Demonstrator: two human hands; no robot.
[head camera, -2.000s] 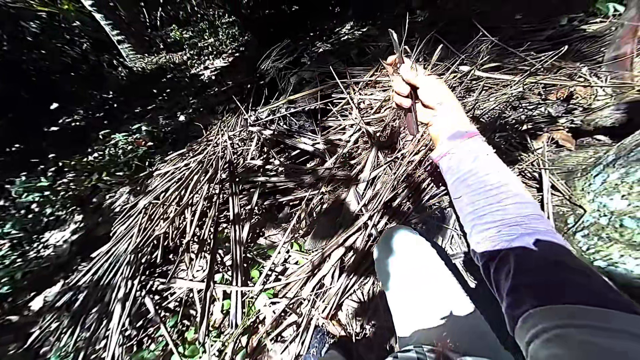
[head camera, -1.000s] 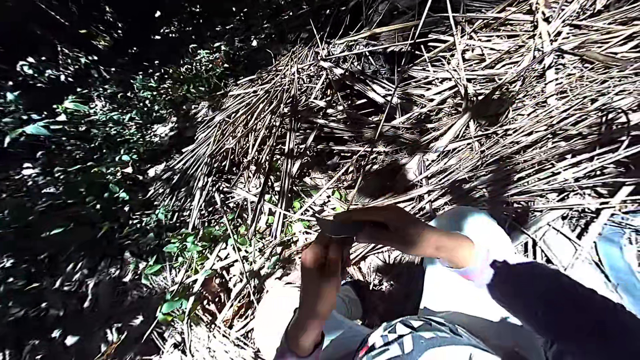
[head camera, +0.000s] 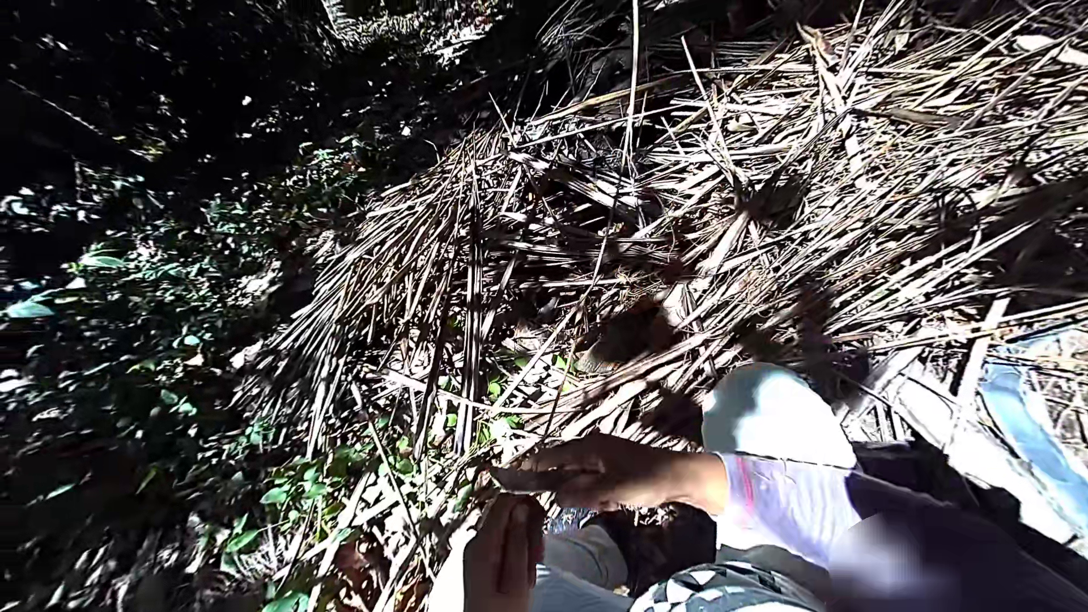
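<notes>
My right hand (head camera: 608, 472) reaches in from the lower right in a pale lilac sleeve, its fingers stretched toward the left. Just below its fingertips is my left hand (head camera: 510, 544), upright at the bottom edge with its fingers bent. A small, dark, flat piece seems to lie at the right fingertips, but shadow hides whether either hand grips it. Beyond both hands spreads a heap of dry palm fronds (head camera: 782, 246), with thin stalks pointing in many directions.
Green leafy plants (head camera: 297, 493) grow at the lower left, beside dark undergrowth. My knee (head camera: 773, 416) in pale trousers is right of centre, near the fronds. A light blue strip (head camera: 1028, 425) lies at the right edge. Patterned cloth (head camera: 722, 591) shows at the bottom.
Two seconds ago my right hand was raised over the fronds, holding a dark thin thing. It has since come down beside my left hand, which was not in view then.
</notes>
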